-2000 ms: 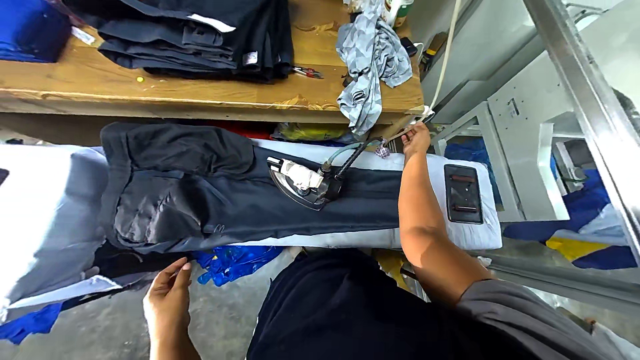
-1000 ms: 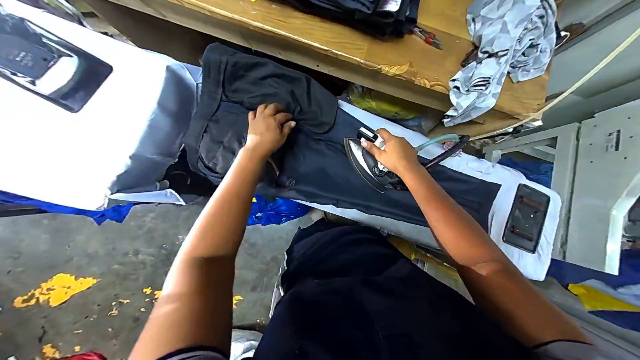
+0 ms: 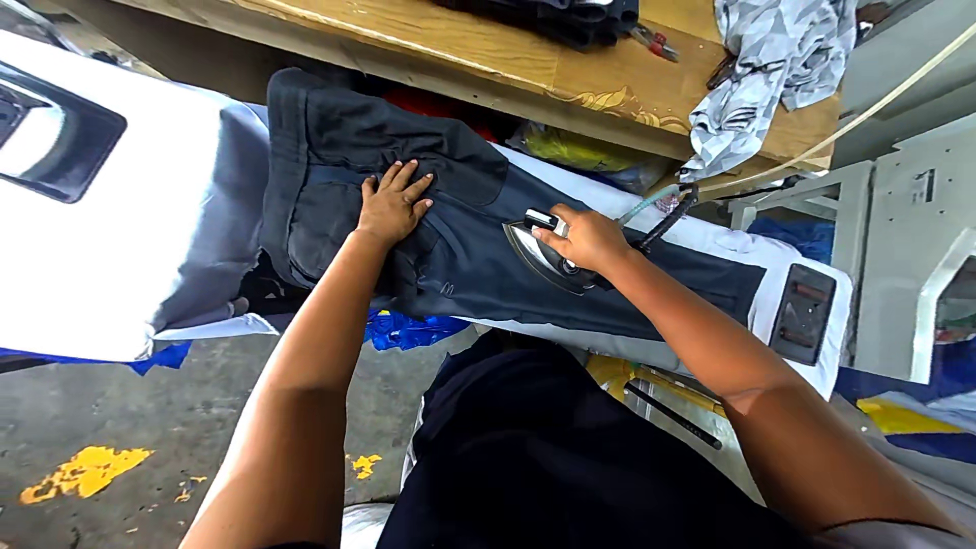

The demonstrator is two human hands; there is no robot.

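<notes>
Dark trousers [image 3: 488, 259] lie lengthwise over a narrow white-covered ironing board [image 3: 557, 179], waistband toward the left. My left hand [image 3: 395, 204] rests flat on the bunched upper part, fingers spread, gripping nothing. Closed around the handle of a steam iron [image 3: 541, 255] is my right hand [image 3: 591, 238]; the soleplate sits on the leg fabric, its tip pointing up-left. A pale hose and a dark wrapped cord run from the back of the iron. On the board's right end lies a dark rectangular iron rest [image 3: 803, 313].
Behind the board stands a wooden table [image 3: 488, 38] with folded dark garments [image 3: 549, 15], red-handled snips [image 3: 656, 44] and a patterned grey cloth [image 3: 762, 76]. At left is a white padded surface [image 3: 175, 229] with a black rest [image 3: 57, 130]. Blue plastic [image 3: 412, 329] hangs below the board.
My right hand has gone from near the cord two seconds ago to the iron's handle. My left hand, earlier off the board's near edge, now lies on the trousers. The view has shifted.
</notes>
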